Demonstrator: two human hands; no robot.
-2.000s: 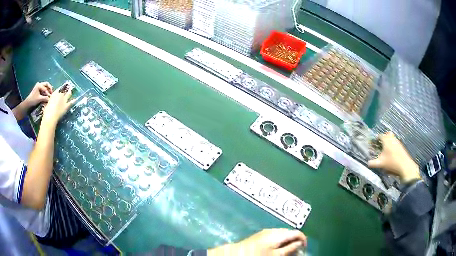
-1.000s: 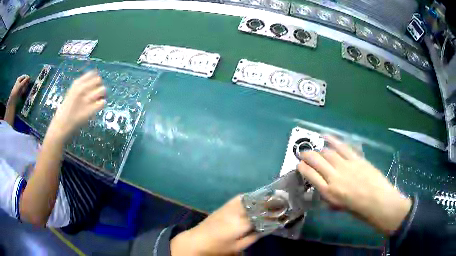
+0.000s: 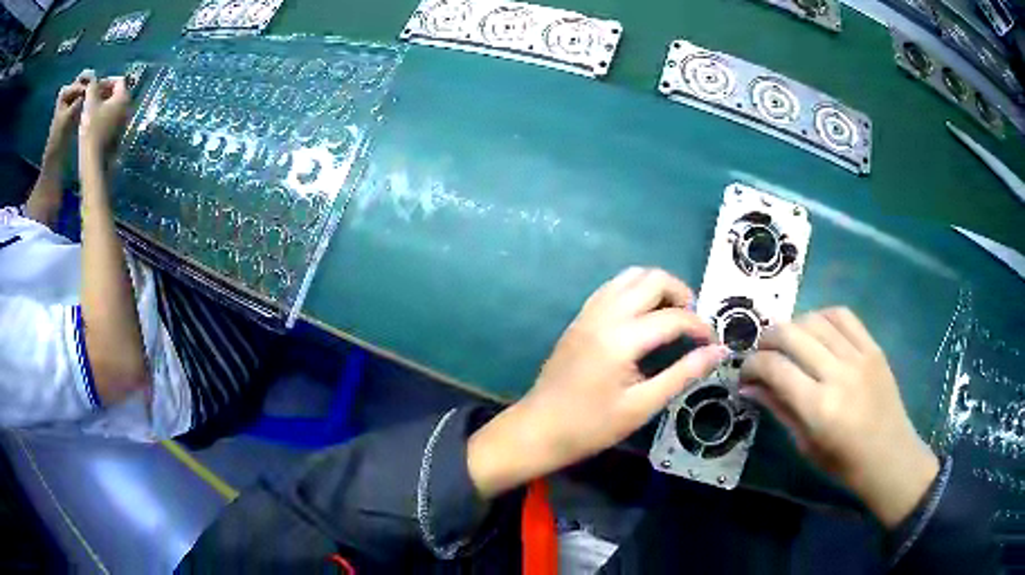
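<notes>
A silver three-hole fixture (image 3: pixel 776 294) lies lengthwise away from me at the bench edge, its dark round openings facing up. My left hand (image 3: pixel 629 365) is at its left side, with thumb and index fingertips close together by the middle opening. My right hand (image 3: pixel 826 393) is at its right side, with bent fingertips over the area between the middle and near openings. The fingertips of both hands nearly meet. Any small part between them is too small or hidden to tell.
Pale fixtures with ringed discs (image 3: pixel 776 103) lie beyond on the green belt. A clear pocketed tray (image 3: pixel 242 185) is at left by a seated person's hands (image 3: pixel 101 107). Another clear tray (image 3: pixel 972 432) is at right. Pointed guides (image 3: pixel 989 249) and dark-holed fixtures (image 3: pixel 955 79) are at upper right.
The shiny see-through piece my left hand held over the fixture is no longer in view. Both hands are now at the middle opening. The view has shifted, and the neighbour's hands are together.
</notes>
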